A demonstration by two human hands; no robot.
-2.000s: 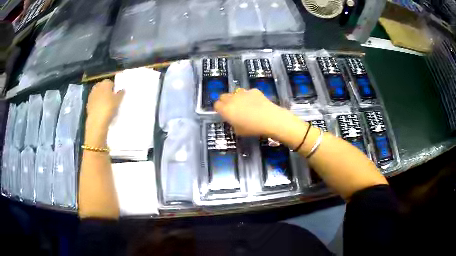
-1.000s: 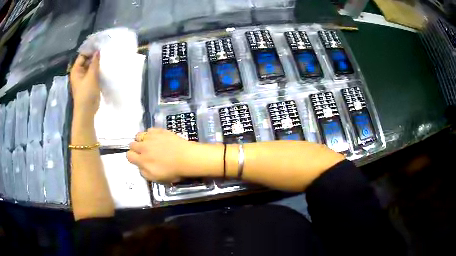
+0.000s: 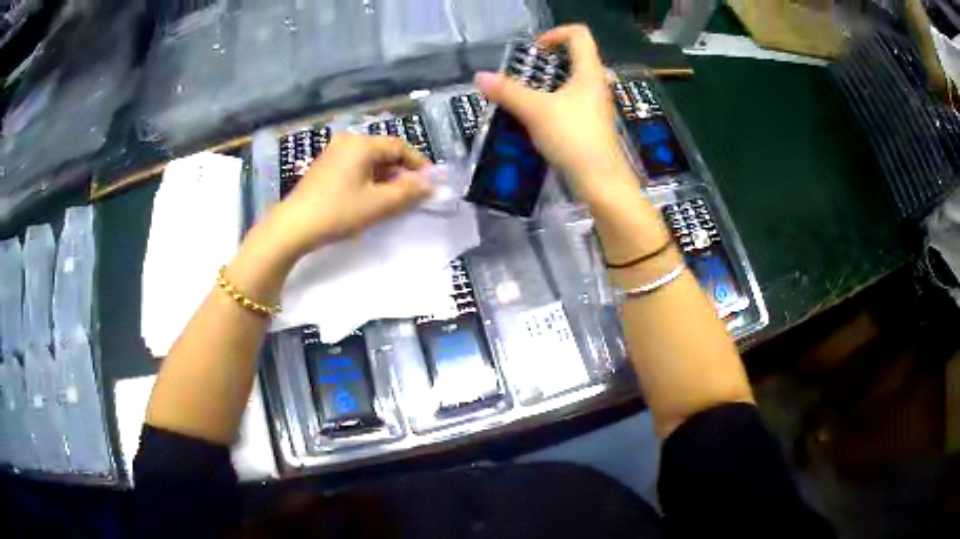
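Note:
My right hand holds a keypad phone tilted above the blister tray, its keys towards the top and its blue-printed part below. My left hand pinches a thin white protective bag close to the phone's left side. The bag lies over the middle left of the tray and covers some pockets. The phone is outside the bag. Other phones, such as one at the lower left, lie in the tray. One lower pocket shows a white label.
A stack of empty bags lies left of the tray, with a second white pile nearer the edge. Bagged phones lie at the far left. More clear trays stand behind. Dark slatted trays are at the right.
My left hand has moved right from the bag stack and now holds a bag over the tray. My right hand has risen from the tray's lower left and now holds a phone.

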